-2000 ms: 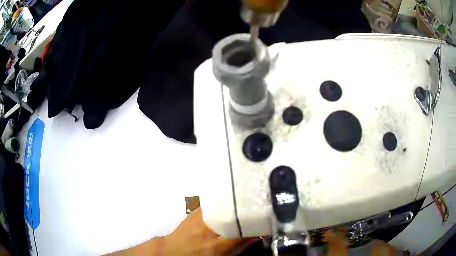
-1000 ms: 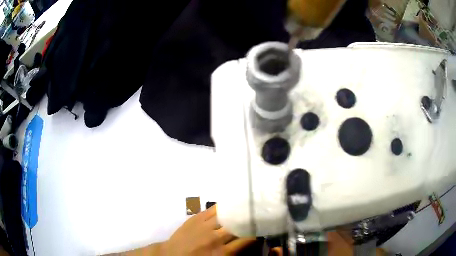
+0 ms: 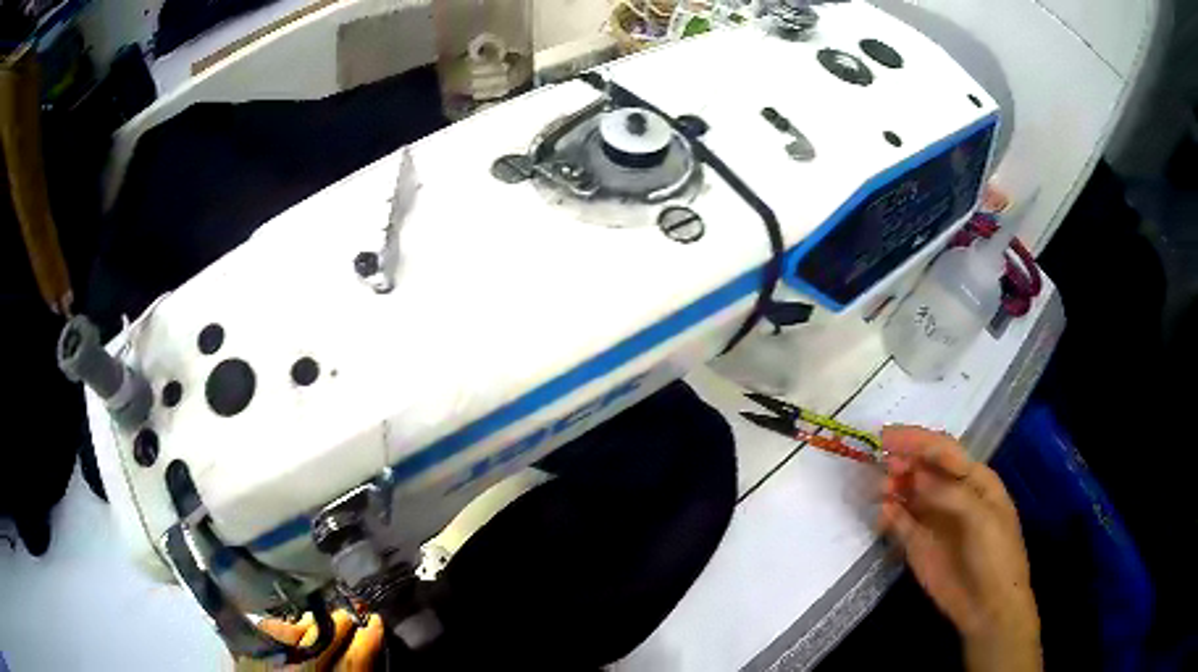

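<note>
My right hand [image 3: 956,525] is at the right, its fingertips closed on the handle ends of the thread snips [image 3: 825,432]. The snips have yellow and red-orange handles, and their dark blades point left over the white table. My left hand [image 3: 344,646] is at the bottom left, under the needle end of the white machine head [image 3: 526,315]. Only some of its fingers show, so its hold cannot be told. Black cloth [image 3: 618,525] lies under the machine arm, right of the needle area.
A clear plastic bottle [image 3: 943,309] stands right of the machine beside dark red cord. More black cloth [image 3: 263,171] lies behind the head. A wooden-handled tool [image 3: 33,184] stands in the grey knob [image 3: 105,370]. Something blue [image 3: 1071,512] is below the table edge [image 3: 854,597].
The view has swung right, showing the whole machine arm. My right hand, earlier partly visible near the needle area, is now out at the right with the snips. My left hand remains near the needle end.
</note>
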